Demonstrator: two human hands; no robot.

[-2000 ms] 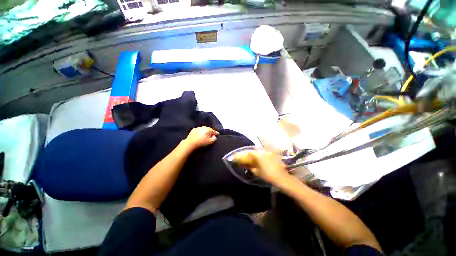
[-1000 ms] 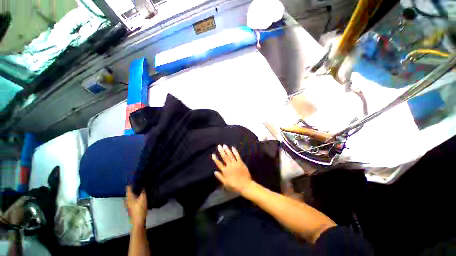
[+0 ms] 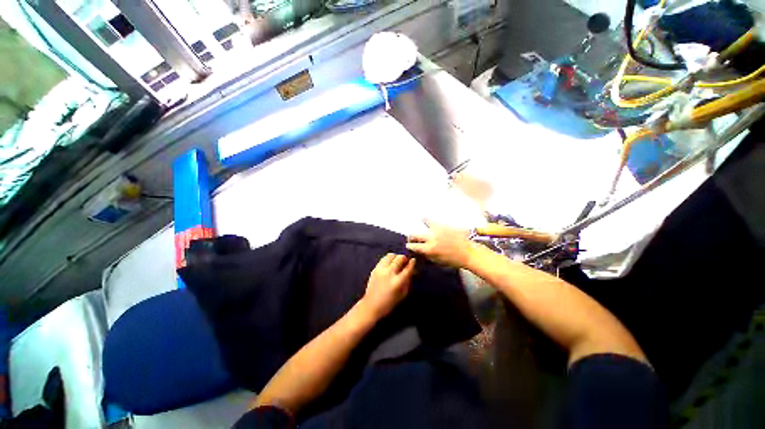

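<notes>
A dark garment (image 3: 294, 289) lies over the navy padded board (image 3: 163, 356) and hides its right part. My left hand (image 3: 390, 283) is on the garment near its right end, fingers bent at the cloth. My right hand (image 3: 444, 245) is beside it at the garment's upper right edge, its fingertips at the cloth edge. Both hands seem to pinch the cloth between the fingers. The steam iron (image 3: 528, 239) stands at the right behind my right forearm, partly hidden, and no hand is on it.
The white table top (image 3: 327, 184) lies behind the pad. A blue box with a red end (image 3: 193, 201) and a long blue-and-white box (image 3: 294, 130) lie at its back. A white rounded object (image 3: 389, 57) stands at the back. Yellow hoses (image 3: 713, 109) hang at right.
The garment is turned and spread flatter over the pad. My left hand has moved from its lower left edge to its right part. My right hand has moved up to the upper right edge.
</notes>
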